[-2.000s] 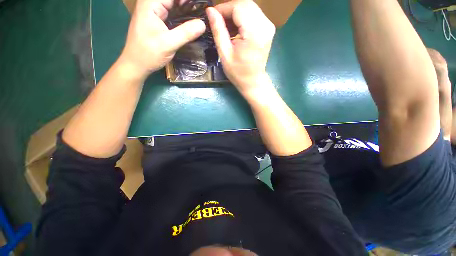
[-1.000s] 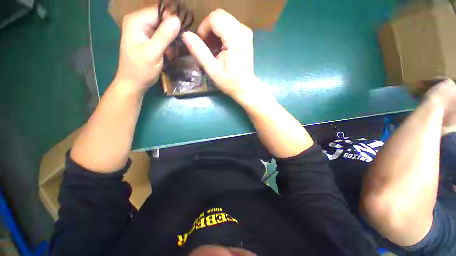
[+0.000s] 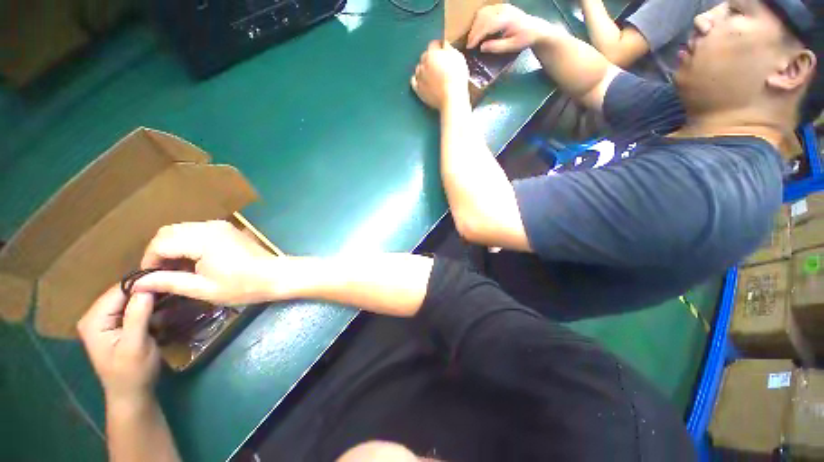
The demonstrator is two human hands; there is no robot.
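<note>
The brown product box (image 3: 113, 221) lies open on the green table at the left, its long lid spread away from me. A black coiled cable (image 3: 135, 278) is between my hands over the box. My left hand (image 3: 122, 338) pinches it at the near left side. My right hand (image 3: 203, 262) reaches over the box with thumb and fingers at the same cable. A shiny clear accessory bag (image 3: 201, 336) lies inside the box. My hands hide much of the box's inside.
A co-worker (image 3: 632, 207) stands at the right, both hands in another open box (image 3: 492, 72) on the green table (image 3: 316, 153). A black case (image 3: 244, 32) stands at the back. Cartons (image 3: 759, 311) sit on a blue-framed shelf at far right.
The view has swung to the right, so my box now shows at the left and the co-worker, black case and shelf have come in. The cable is still at my hands, lower over the box.
</note>
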